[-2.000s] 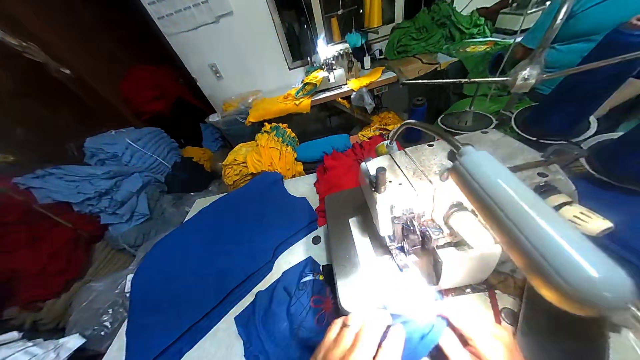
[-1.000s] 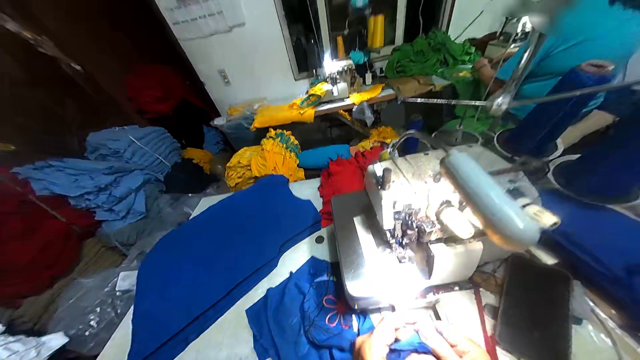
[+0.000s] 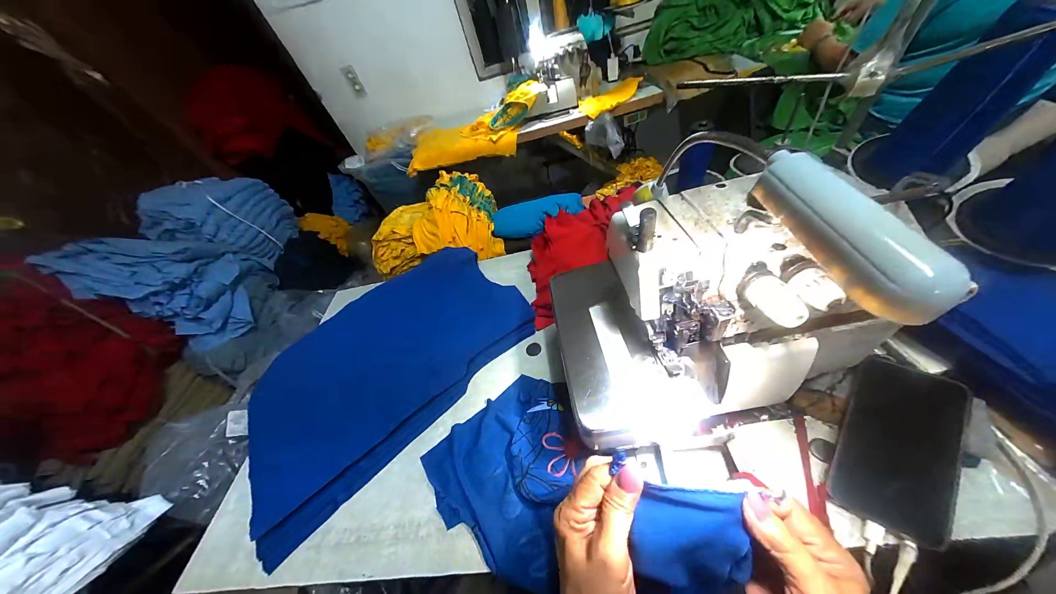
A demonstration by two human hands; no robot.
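Note:
My left hand (image 3: 601,520) pinches the edge of a blue fabric piece (image 3: 689,532) between thumb and fingers, just in front of an overlock sewing machine (image 3: 676,313). With my right hand (image 3: 800,540) I grip the same edge farther right, so it is stretched between both hands. The blue garment part with pink flower embroidery (image 3: 528,462) lies on the table left of my left hand. A stack of cut blue fabric panels (image 3: 379,371) is flat on the table farther left. The machine's lamp (image 3: 862,235) lights the needle area, where glare hides detail.
A smartphone (image 3: 899,454) with cables plugged in lies at the right. Red fabric (image 3: 577,239) and yellow bundles (image 3: 437,223) sit behind the table. Piles of light blue clothing (image 3: 198,256) are at the left. Thread cones (image 3: 957,99) stand at right, near a co-worker's arm (image 3: 825,45).
Both hands now hold the blue edge spread apart, nearer the view and away from the machine's glare; a second ago they were close together at the plate. The view has shifted.

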